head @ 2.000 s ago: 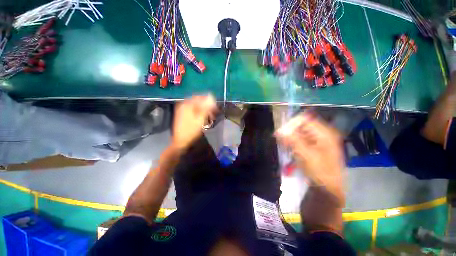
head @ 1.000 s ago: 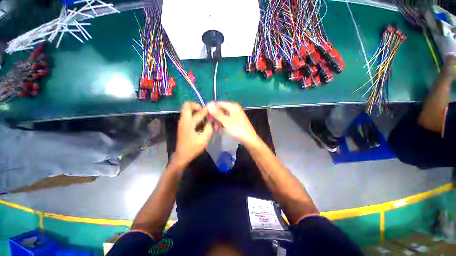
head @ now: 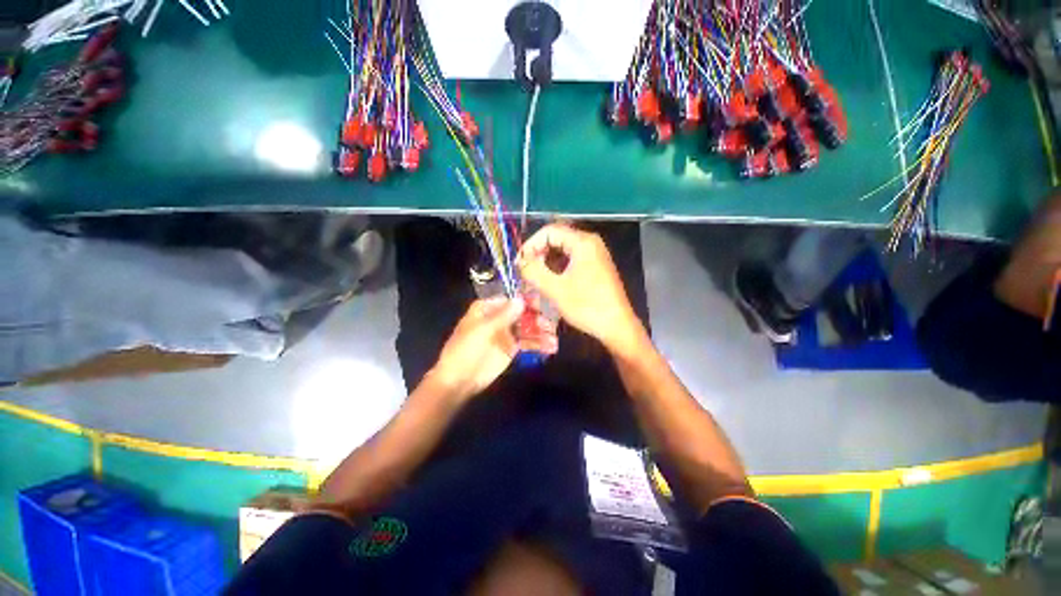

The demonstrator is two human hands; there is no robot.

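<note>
My left hand [head: 479, 345] holds a red connector housing [head: 535, 331] below the bench edge, over my lap. Its lead wires [head: 495, 233], yellow, blue, white and red, fan up and left across the bench edge. My right hand [head: 578, 279] is at the wires just above the housing, with thumb and forefinger bent together; whether a wire is pinched between them is too small to tell. A white box [head: 465, 35] with a black round head [head: 533, 29] stands at top centre, and a pale cord [head: 529, 151] hangs below the head.
A right-hand harness pile [head: 762, 116] and a smaller left-hand pile [head: 378, 140] lie on the green bench [head: 233, 175]. Dark red connectors [head: 82, 111] lie far left, a small harness bundle [head: 942, 128] far right. A neighbour's arm [head: 1001, 309] is at the right edge.
My hands were apart and blurred, then came together at the bench edge. Now the left hand is lower with the housing, its wires fanned upward, and the right hand is above it.
</note>
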